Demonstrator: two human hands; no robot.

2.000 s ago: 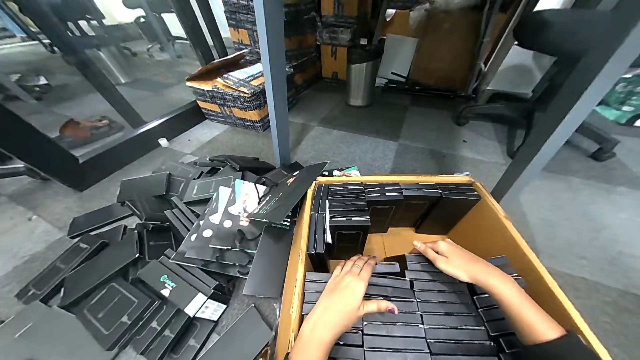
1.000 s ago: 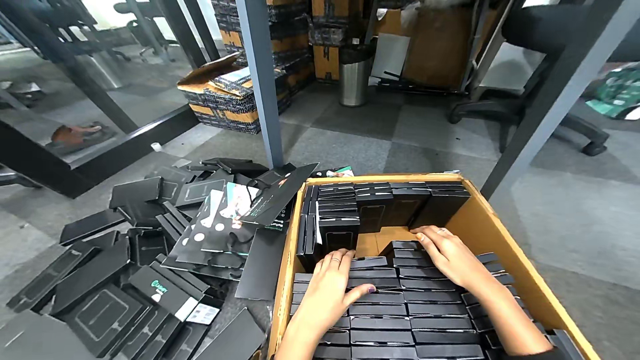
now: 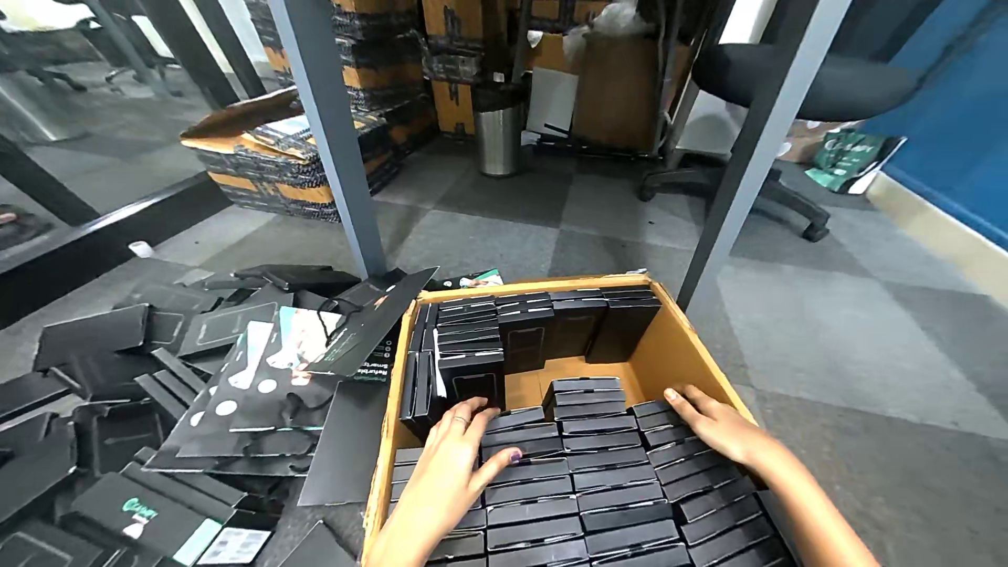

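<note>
Slim black boxes (image 3: 614, 488) stand on edge in tight rows inside an open cardboard carton (image 3: 697, 342). My left hand (image 3: 453, 465) rests on the rows at the carton's left side, fingers spread, its fingertips by an upright black box (image 3: 472, 376). At the right wall, my right hand (image 3: 713, 421) touches the far end of the right row with its fingertips. More black boxes (image 3: 579, 327) stand upright along the far wall, with a strip of bare carton bottom between them and the near rows.
Loose black boxes (image 3: 157, 504) and black paper bags (image 3: 260, 386) lie heaped left of the carton. Grey metal legs (image 3: 327, 134) rise beyond it. Farther back are taped cartons (image 3: 276, 173), a metal bin (image 3: 498, 138) and an office chair (image 3: 803, 87).
My right hand has moved right, from the middle rows to the right row by the carton wall. My left hand stays on the left rows. The view has turned somewhat right.
</note>
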